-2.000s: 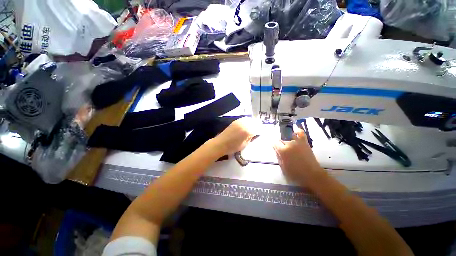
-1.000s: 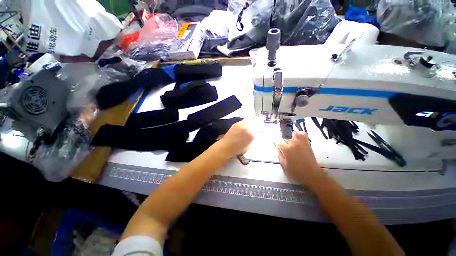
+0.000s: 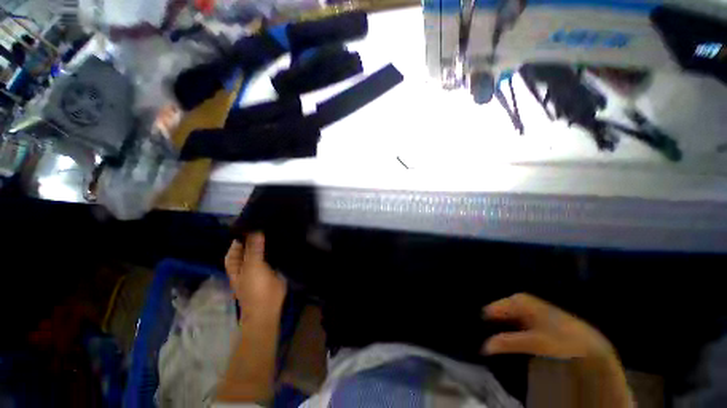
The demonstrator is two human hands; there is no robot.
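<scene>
My left hand (image 3: 257, 279) is below the table's front edge at the left, closed on a dark cloth piece (image 3: 280, 219) that reaches up over the edge. My right hand (image 3: 536, 327) is below the edge at the right, fingers apart, against a dark background, with nothing seen in it. Dark fabric strips (image 3: 259, 135) lie on the white table at the left, one narrower strip (image 3: 359, 96) pointing up and right. The sewing machine's presser foot area (image 3: 454, 78) is at the top, blurred, with no cloth seen under it.
The white table has a ruler-marked edge (image 3: 446, 209). A tangle of narrow dark pieces (image 3: 570, 100) and dark greenish snips (image 3: 655, 137) lie under the machine arm. Rolled dark bundles (image 3: 319, 70) lie back left, near a grey vented unit (image 3: 86, 105). A blue basket (image 3: 147, 335) holds pale cloth below.
Both hands have left the needle area and come down below the table's front edge, the left with a dark cloth piece. The view has tilted down, showing the basket and the wearer's clothing.
</scene>
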